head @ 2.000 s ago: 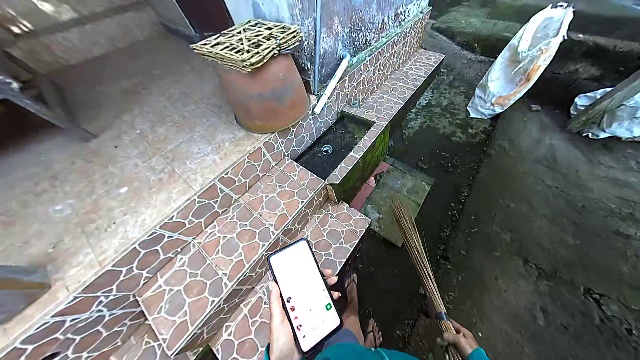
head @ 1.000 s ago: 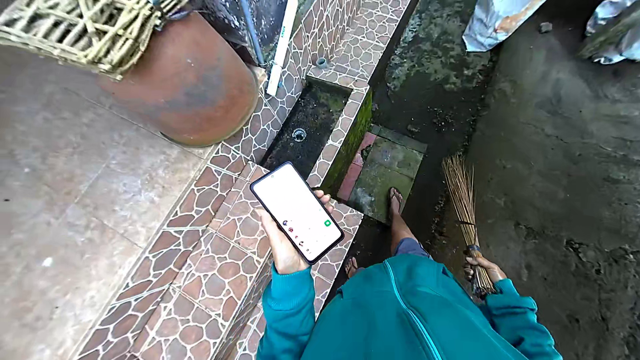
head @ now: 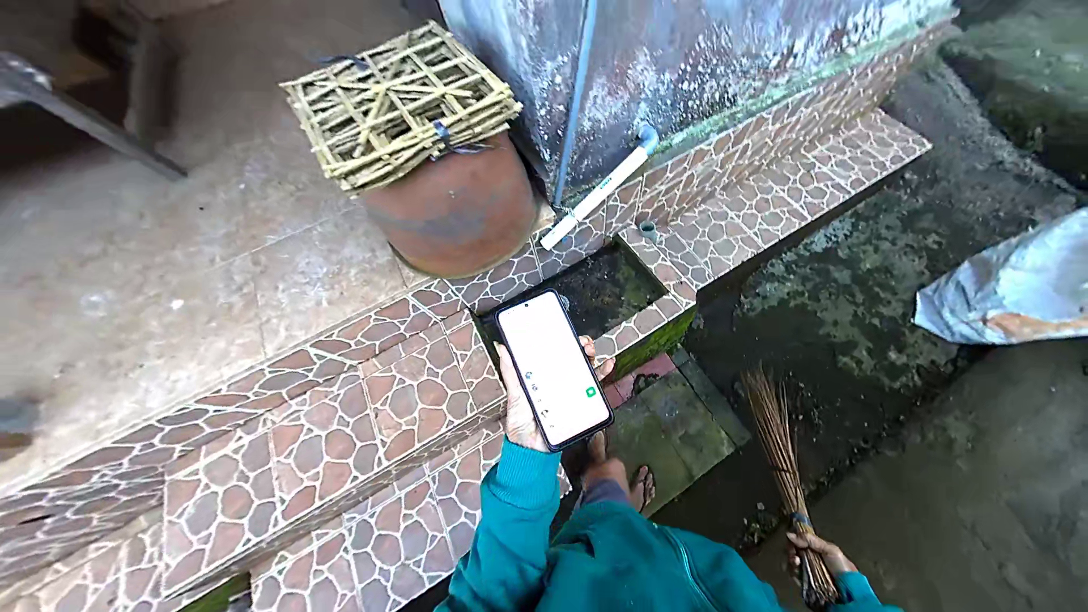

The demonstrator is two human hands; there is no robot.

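Observation:
My left hand [head: 520, 408] is closed around a smartphone [head: 554, 367] with a dark case, its lit screen facing up and its fingertips showing at the right edge. The phone overlaps the near end of a tiled basin. At the lower right, my right hand [head: 818, 557] grips the bound handle of a stick broom [head: 780, 459]. The broom's bristles point up and away over dark, damp ground. Both my sleeves are teal.
Stone-patterned tiled steps [head: 331, 450] run along a raised floor [head: 212, 263]. A clay pot [head: 459, 212] bears a bamboo lattice [head: 399, 102]. Beyond the basin [head: 608, 285] lies a white pipe [head: 595, 197] by the wall. A white sack [head: 1011, 280] stands right; a mossy slab [head: 671, 433] lies below my feet.
The view has swung, bringing more of the wall and pot into sight than one second ago. My left hand keeps hold of the phone and my right hand keeps hold of the broom.

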